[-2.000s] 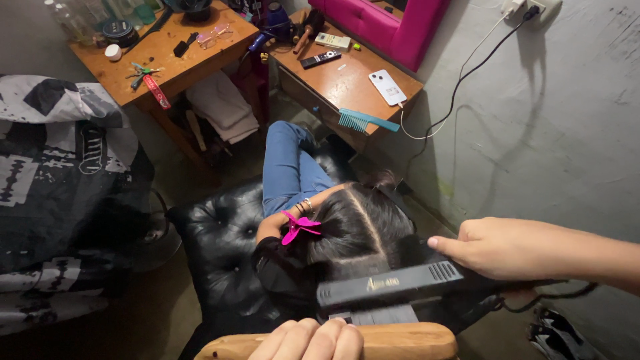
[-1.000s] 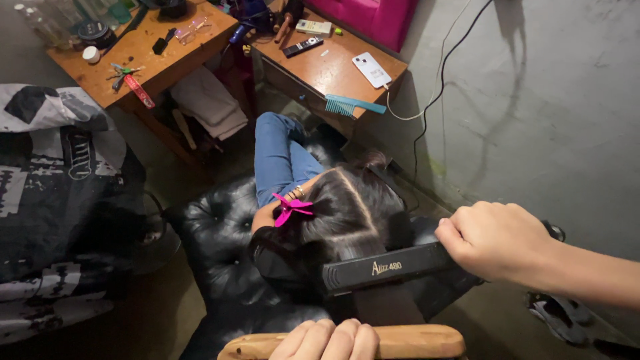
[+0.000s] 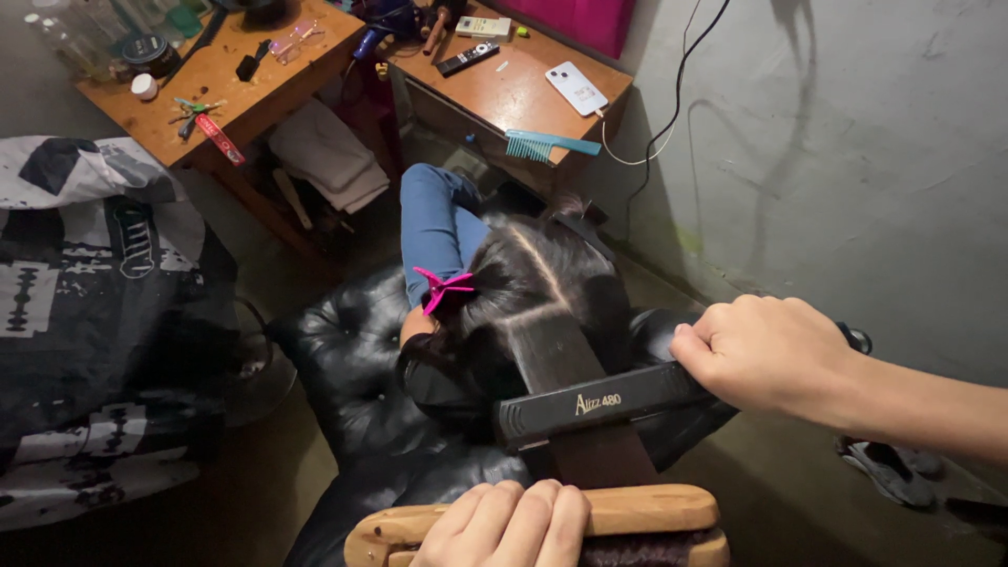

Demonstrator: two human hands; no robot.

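Note:
My right hand grips a black hair straightener, whose plates lie across a flat section of dark hair. Below it, at the bottom edge, my left hand is closed around a wooden hinged brush with dark bristles; the hair strip runs down toward it. A person sits facing away, their head showing a parting. A pink hair clip holds hair at the left side of the head. The person's blue jeans show beyond.
A tufted black seat surrounds the person. Ahead, a wooden table holds a teal comb, a phone and a remote. Another table bears jars. A patterned cape hangs at left; cables run by the wall.
The hair straightener in my right hand has moved down the hair section, away from the scalp. My left hand still holds the wooden brush.

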